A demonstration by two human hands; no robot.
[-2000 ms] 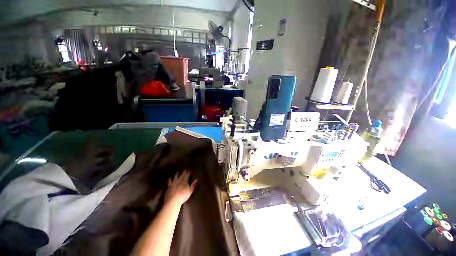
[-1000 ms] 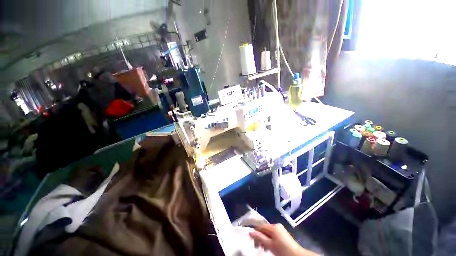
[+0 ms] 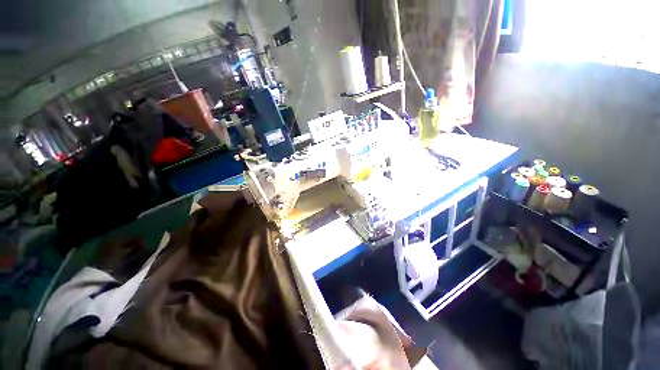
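Note:
Brown fabric [image 3: 224,282] lies in wide shiny folds at the left and front. A long white strip [image 3: 315,311] runs down along its right edge. A pale cloth piece [image 3: 362,318] with frayed edges and a darker corner is at the bottom centre. A washed-out, skin-toned shape merges with it at the lower edge; it may be my right hand, but its fingers cannot be made out. My left hand is not in view. The white sewing machine [image 3: 311,170] stands beyond the fabric, its needle area lit yellowish. No hand is at the needle.
White and grey cloth [image 3: 87,289] lies at the left. Scissors [image 3: 445,160] and a yellowish-green bottle [image 3: 428,119] are on the white tabletop [image 3: 474,155]. A white roll [image 3: 421,267] hangs below. A tray [image 3: 608,242] of coloured spools and a pale bag [image 3: 572,332] are right.
The view has swung right and down. My left hand, earlier flat on the brown fabric, is gone from view. The clearly visible right hand at the pale cloth is now indistinct; the cloth shows larger.

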